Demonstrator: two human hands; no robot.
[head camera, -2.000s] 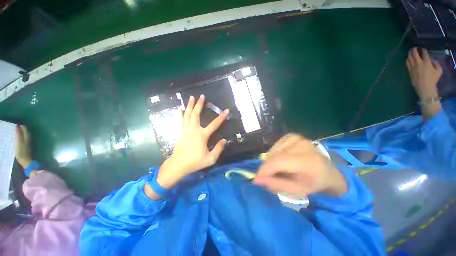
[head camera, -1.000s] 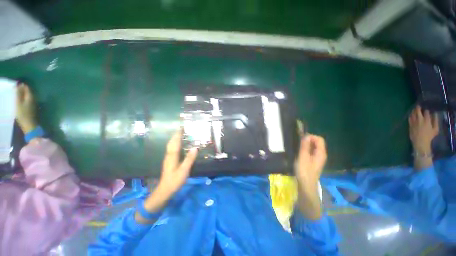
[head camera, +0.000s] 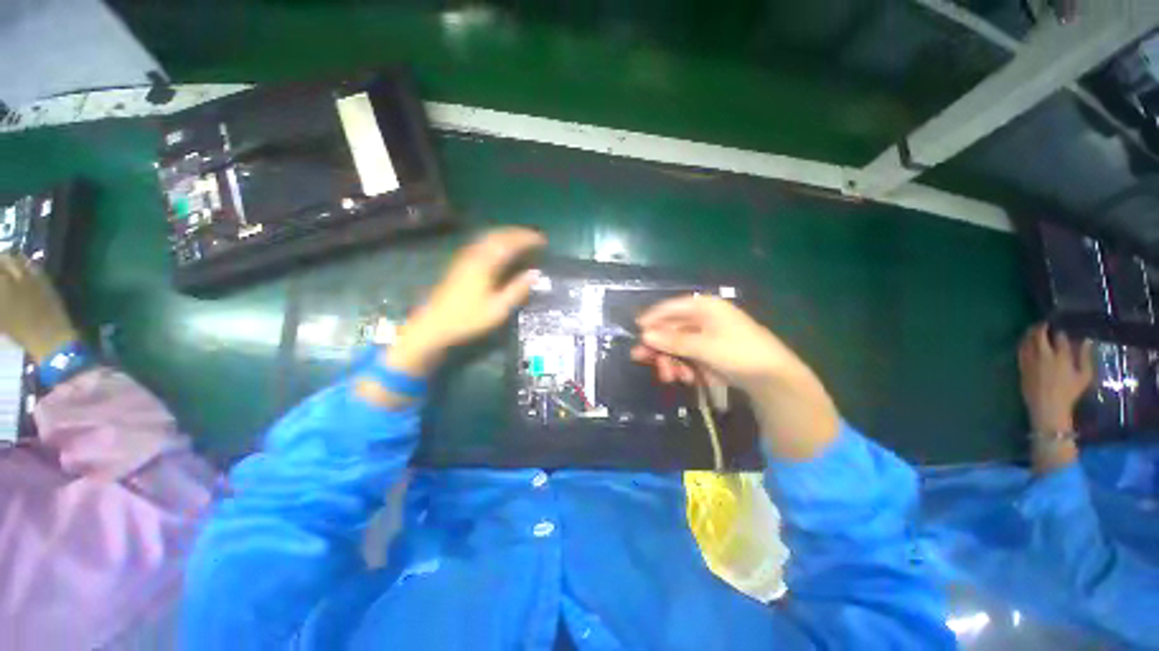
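An open tablet (head camera: 559, 363) lies on the green bench in front of me, its small green and silver parts at the left end. My left hand (head camera: 470, 303) is above the tablet's upper left corner, empty, fingers apart. My right hand (head camera: 718, 346) is over the tablet's right half, fingers curled together. A narrow dull-yellow strip (head camera: 711, 430) hangs from its fingers past the tablet's near edge. The hand hides part of the dark battery area and the right end.
A second open tablet (head camera: 292, 165) sits on a thick black block at the upper left. Yellow scrap (head camera: 714, 506) is below the bench edge. A person in pink handles another unit at left; a blue-sleeved person's hand (head camera: 1055, 382) touches one at right. A pale rail (head camera: 636, 146) runs behind.
The second tablet on its black block has appeared at the upper left. My left hand has lifted up from the tablet's left edge. My right hand has moved from the right side to over the tablet.
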